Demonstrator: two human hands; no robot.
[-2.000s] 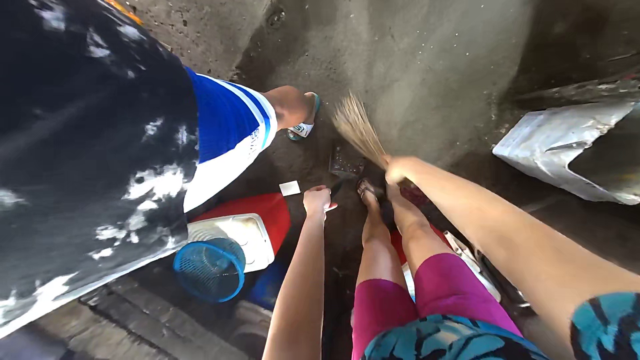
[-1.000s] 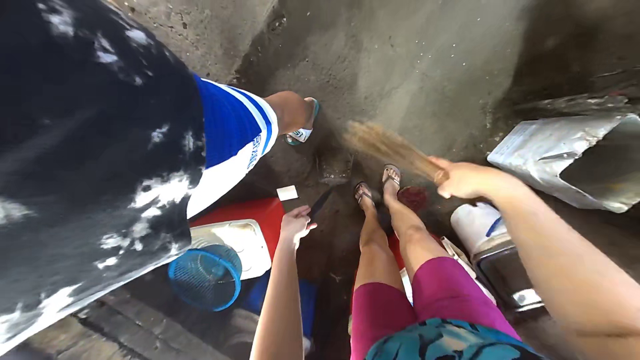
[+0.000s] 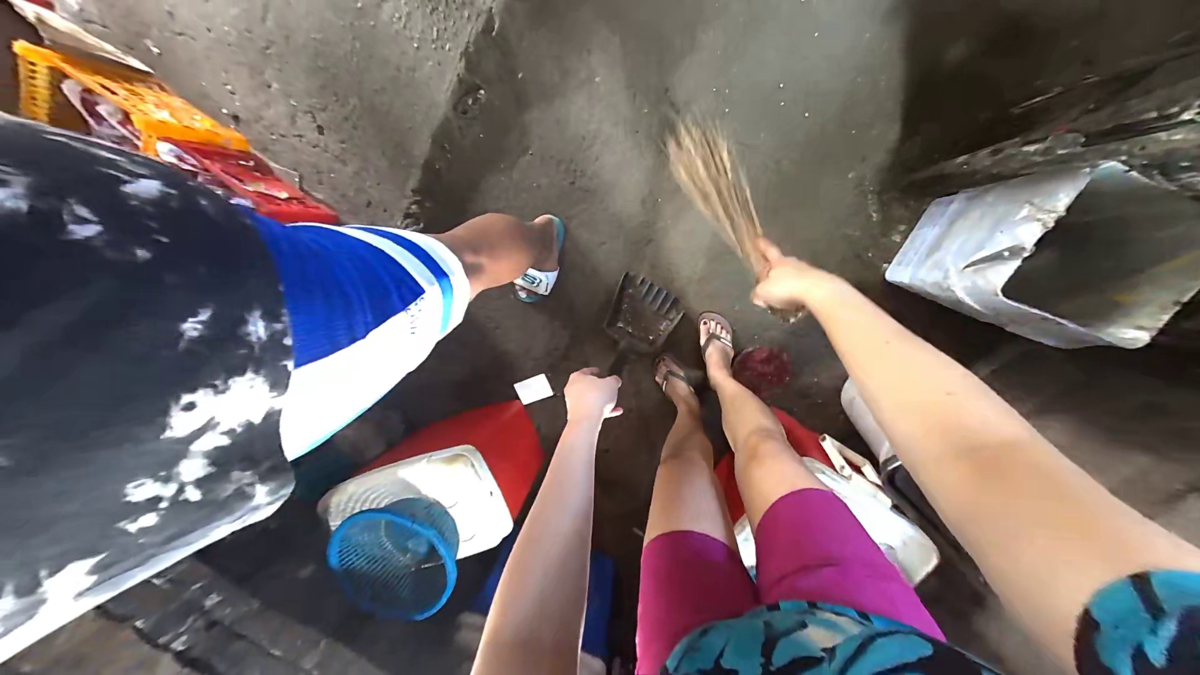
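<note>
My right hand (image 3: 786,281) grips the bound end of a straw hand broom (image 3: 714,178), whose bristles fan out up and left over the concrete floor (image 3: 600,112). Lower and to the left, my left hand (image 3: 592,396) is closed on the handle of a dark dustpan (image 3: 643,314). The pan lies on or just above the floor in front of my sandalled feet, with small bits of debris in it. Whether the bristles touch the floor I cannot tell.
A person in blue and white shorts (image 3: 366,309) stands close on the left. Near them are a red-and-white cooler (image 3: 497,450), a blue mesh basket (image 3: 394,562) and orange and red crates (image 3: 187,131). A dented metal container (image 3: 994,253) is at right; a white card (image 3: 533,389) lies near my left hand.
The broom's bristles have swung from pointing left to pointing more away from me. The dustpan has turned; its ribbed pan now shows plainly. Crates have come into view at the upper left.
</note>
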